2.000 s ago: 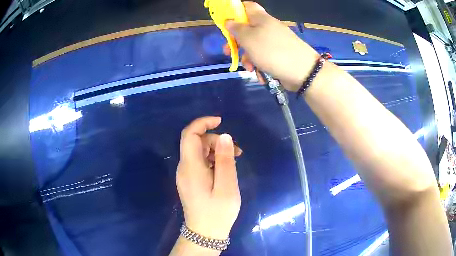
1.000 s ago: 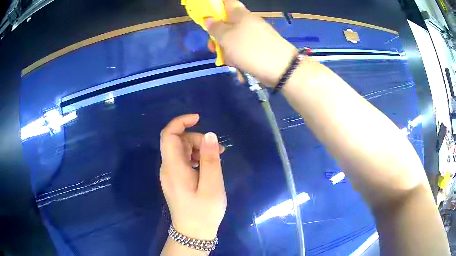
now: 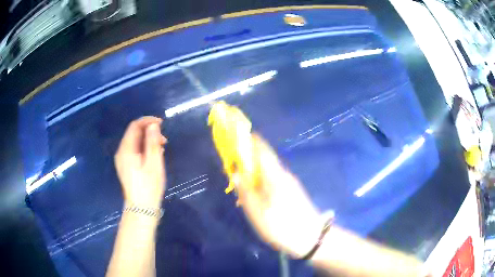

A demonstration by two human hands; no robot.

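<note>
The large glossy blue sewing template point(image 3: 336, 162) lies flat, with a tan strip point(image 3: 135, 39) along its far edge and a long slot near that edge. My right hand point(image 3: 266, 195) is closed around a yellow spray gun point(image 3: 232, 142), held above the middle of the template and blurred. A short part of its clear hose shows below my right wrist. My left hand point(image 3: 142, 157) is over the left part of the template, its fingers curled and close together; nothing can be seen in it. A small dark tool point(image 3: 374, 129) lies on the template at the right.
Metal machine parts point(image 3: 100, 13) stand at the top left beyond the black table point(image 3: 168, 11). A white edge point(image 3: 434, 54) runs down the right side, with cluttered items beyond it. A red object point(image 3: 461, 262) is at the bottom right.
My right hand has brought the yellow spray gun back from the far slot, down towards me. My left hand appears further left, fingers more closed. The view has shifted right, bringing the dark tool into view.
</note>
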